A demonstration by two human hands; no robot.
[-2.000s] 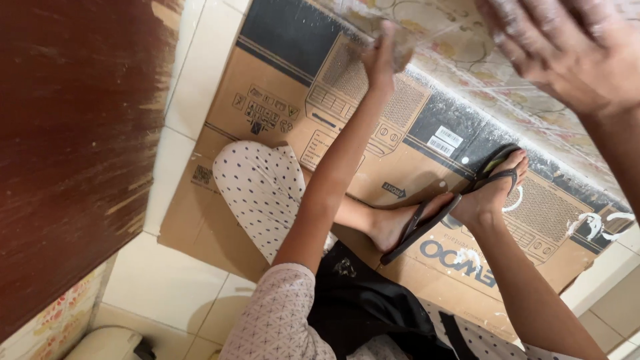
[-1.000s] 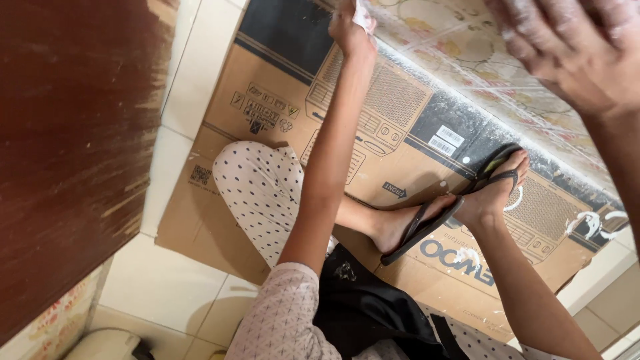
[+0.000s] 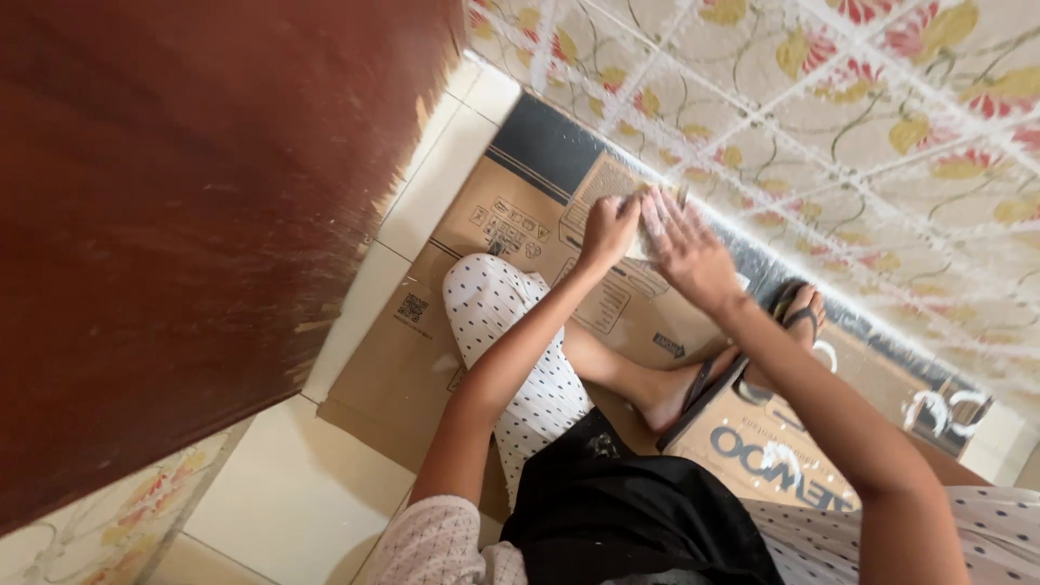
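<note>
My left hand (image 3: 609,231) is closed around the edge of a small pale, thin piece (image 3: 640,246) whose material I cannot tell. Against it lies my right hand (image 3: 691,252), fingers stretched out, with white powder on the fingertips. The palm and whatever is under it are hidden. Both hands are together above the printed cardboard (image 3: 650,317), close to the foot of the patterned tile wall (image 3: 715,106). White residue covers the wall's joints and its lower edge.
A dark red-brown wooden panel (image 3: 203,203) with a splintered edge fills the left side. Pale floor tiles (image 3: 301,479) border the cardboard. My feet in flip-flops (image 3: 800,313) rest on it, and white smears (image 3: 934,410) mark its right part. A black cloth (image 3: 642,520) lies over my lap.
My right hand has come left and down from the upper right to meet my left hand. The left hand has moved away from the wall's edge. The view has shifted, showing more wall.
</note>
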